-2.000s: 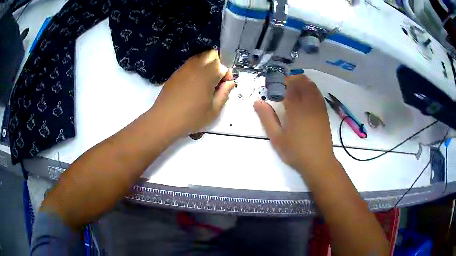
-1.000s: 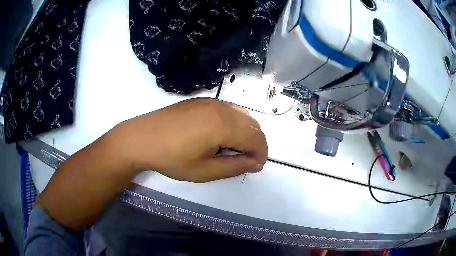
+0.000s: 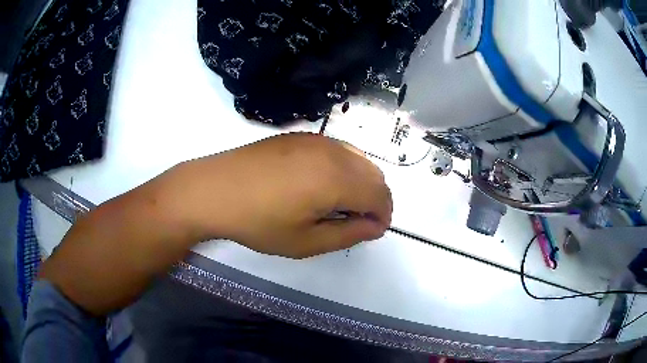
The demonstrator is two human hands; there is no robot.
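My left hand [image 3: 305, 195] is curled over the machine bed [image 3: 379, 149], in front of the needle area. Its fingers are bent under the palm, and whether they hold anything is hidden. My right hand is not in view. The white lockstitch sewing machine head [image 3: 496, 78] with a blue stripe stands at the right. A curved shiny metal guard [image 3: 610, 159] is on the head. Black printed garment pieces lie behind my hand [image 3: 298, 53] and at the far left [image 3: 64, 99].
Thread snips [image 3: 545, 244] with a black cord and a small metal part [image 3: 571, 242] lie at the right. A grey ribbed knob [image 3: 487, 213] shows below the head. A ruled tape [image 3: 284, 310] runs along the front edge. Blue mesh [image 3: 27, 248] shows at lower left.
The view has turned, so the machine head appears larger and further right. My right hand has gone out of view. My left hand has moved from the needle area towards the front of the bed.
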